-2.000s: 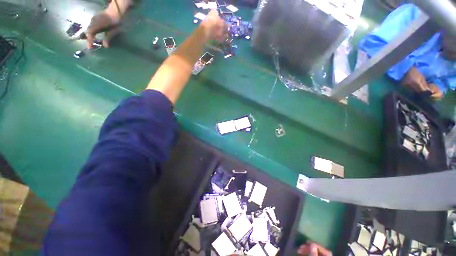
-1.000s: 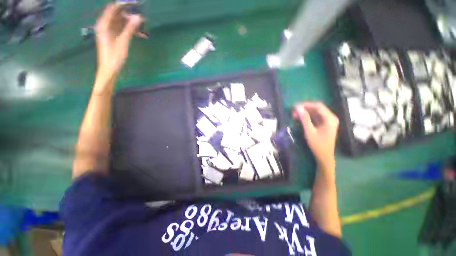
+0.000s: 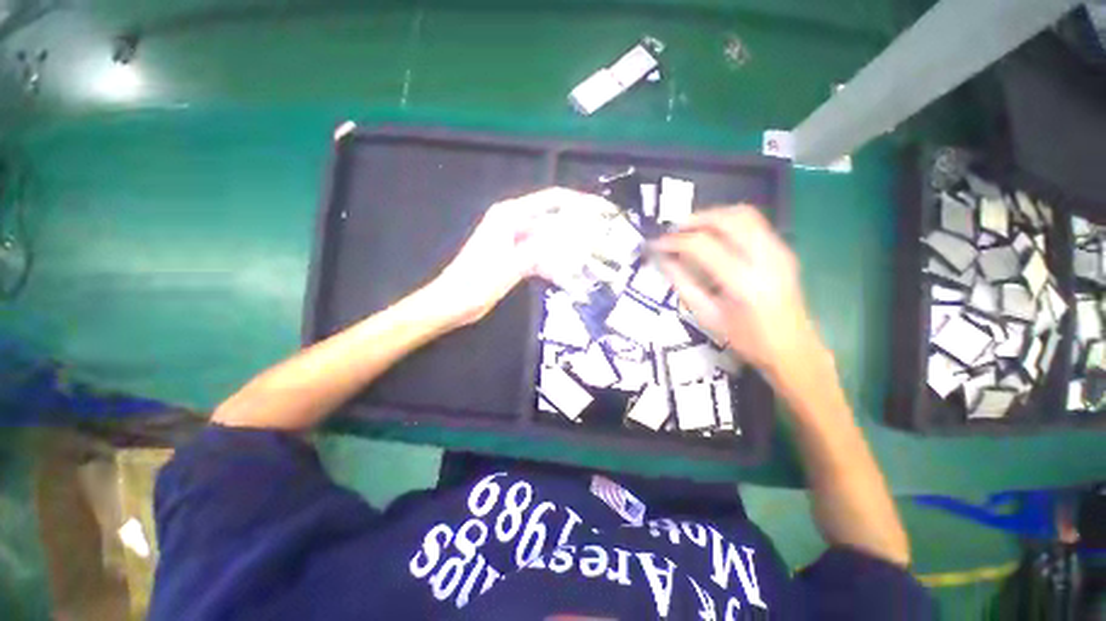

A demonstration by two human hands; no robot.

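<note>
The divided parts tray (image 3: 431, 422) is in front of me. Its left compartment is bare and its right one holds a heap of white and grey single panels (image 3: 653, 325), some with dark edges. My left hand (image 3: 516, 249) is over the heap, its fingers around a pale, glaring piece (image 3: 600, 240), apparently a display module. My right hand (image 3: 740, 277) meets it from the right, thumb and fingertips pinched at the piece's right end. Glare and blur hide the exact grip and the piece's outline.
A display module (image 3: 613, 80) lies on the green bench beyond the tray. A slanting grey metal upright (image 3: 934, 75) stands at the upper right. A neighbouring parts tray (image 3: 904, 303) with heaped panels is at right. Small dark parts (image 3: 125, 49) lie at the far left.
My left hand has come back from the far side of the bench to the tray. My right hand has moved left from beside the tray, and the two hands now meet over the heap.
</note>
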